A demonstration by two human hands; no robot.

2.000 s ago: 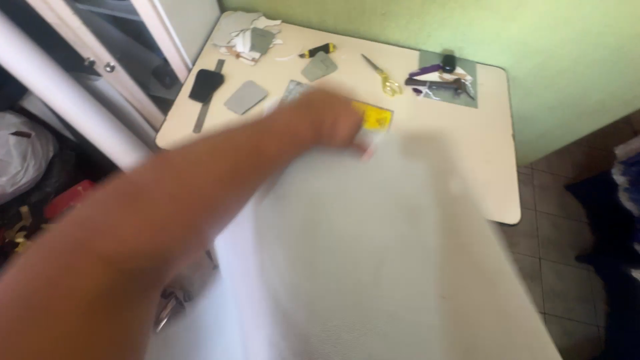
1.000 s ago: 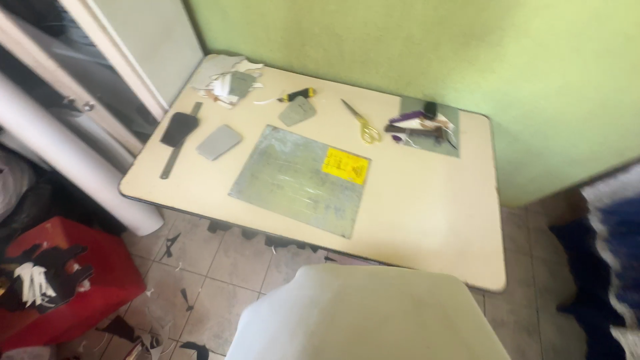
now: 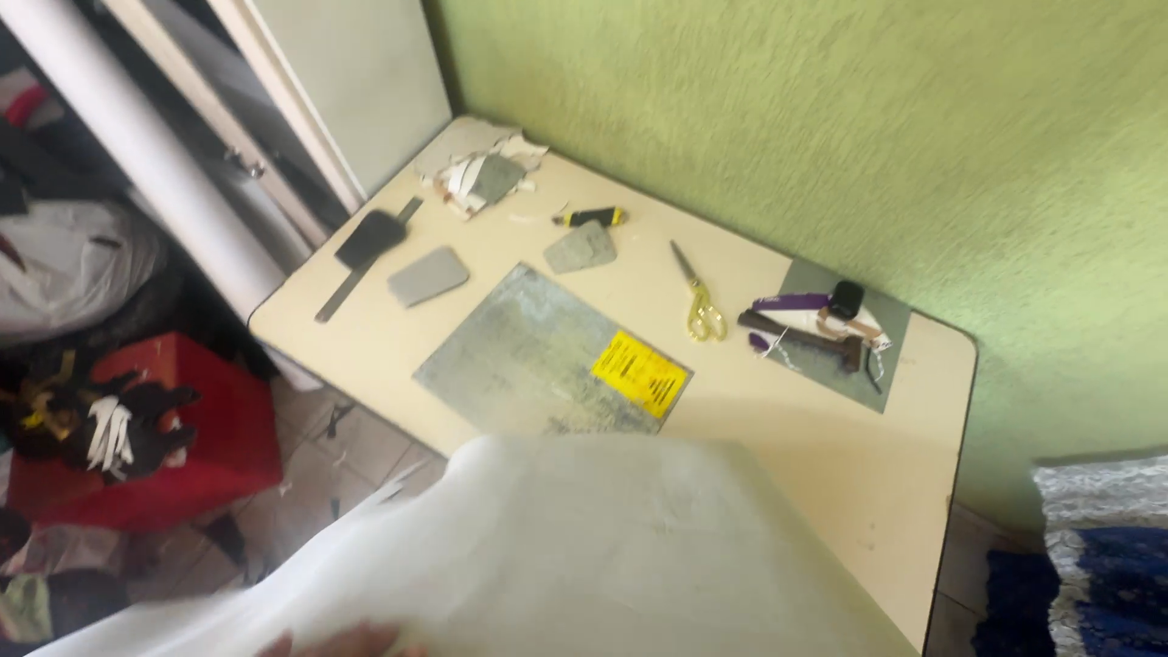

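A large sheet of pale, flexible material (image 3: pixel 584 538) covers the near part of the table and hangs towards the lower left. The blurred fingers of my left hand (image 3: pixel 351 641) touch it at the bottom edge; whether they grip it cannot be told. My right hand is out of view. Beyond the sheet lies a grey plate (image 3: pixel 520 356) with a yellow label (image 3: pixel 641 374). Gold-handled scissors (image 3: pixel 701 301), a black and yellow utility knife (image 3: pixel 593 217), a grey flat piece (image 3: pixel 429 276) and a metal ruler (image 3: pixel 339 297) under a dark pad (image 3: pixel 371 239) lie around it.
At the right of the table (image 3: pixel 912 474), a hammer (image 3: pixel 803 340) and small items lie on a grey square. Scraps (image 3: pixel 484 178) sit at its far left corner. A green wall (image 3: pixel 821 119) borders the far side; a red bin (image 3: pixel 228 429) stands on the floor at left.
The pale sheet has spread further over the near table edge and the near part of the grey plate. Fingers have come into view at the bottom; one second ago no hand showed.
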